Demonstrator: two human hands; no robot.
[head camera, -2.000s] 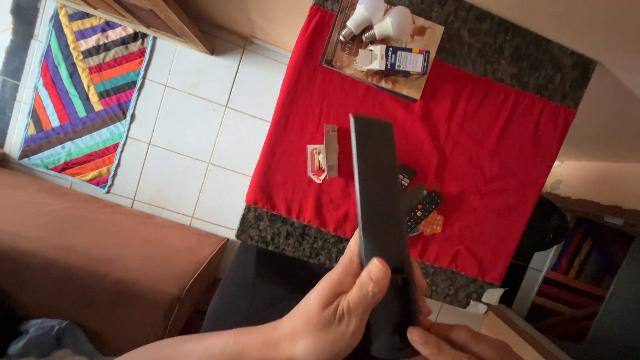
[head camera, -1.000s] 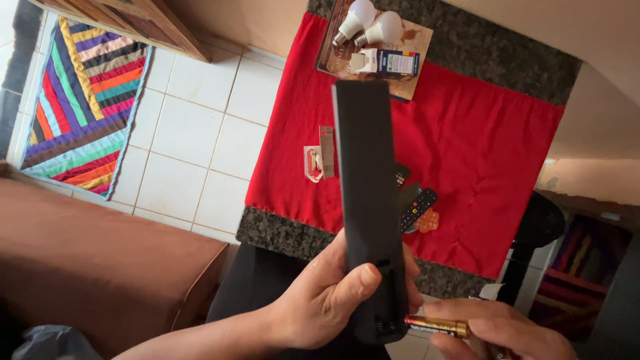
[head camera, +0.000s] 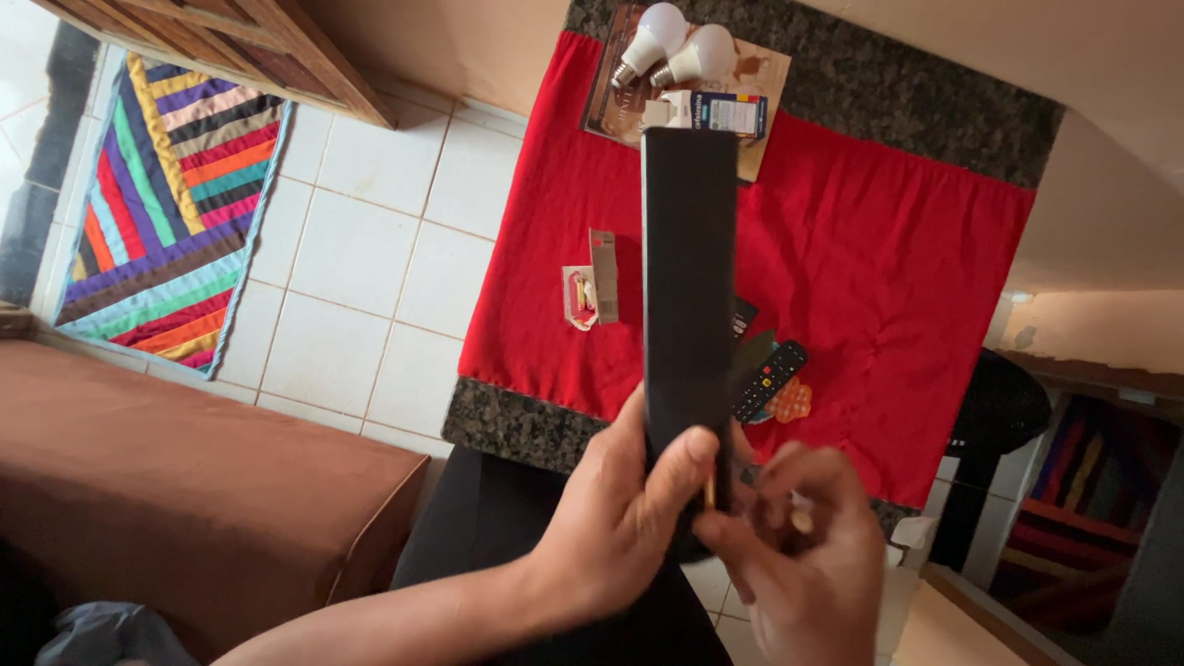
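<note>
My left hand (head camera: 629, 490) grips the lower part of a long black remote control (head camera: 689, 277), its plain side toward me. At the remote's lower right edge, a battery (head camera: 710, 490) shows as a gold strip between the thumb of my left hand and the fingertips of my right hand (head camera: 805, 546). A small pale and gold thing, too blurred to name surely, lies within the curled fingers of my right hand. Beyond the remote, a second black remote control (head camera: 772, 381) with coloured buttons rests on the red cloth (head camera: 888, 305), beside an orange checked fabric piece (head camera: 791, 403).
An opened battery package (head camera: 583, 296) lies on the cloth. Two light bulbs (head camera: 655, 42) and a small box (head camera: 731, 113) lie on a magazine (head camera: 766, 79). A granite tabletop (head camera: 518, 421) edges the cloth. A brown sofa (head camera: 203, 462) and striped rug (head camera: 176, 222) are left.
My right hand has moved up to the remote's lower end. The battery that was fully in sight in its fingers a second ago is now mostly hidden there.
</note>
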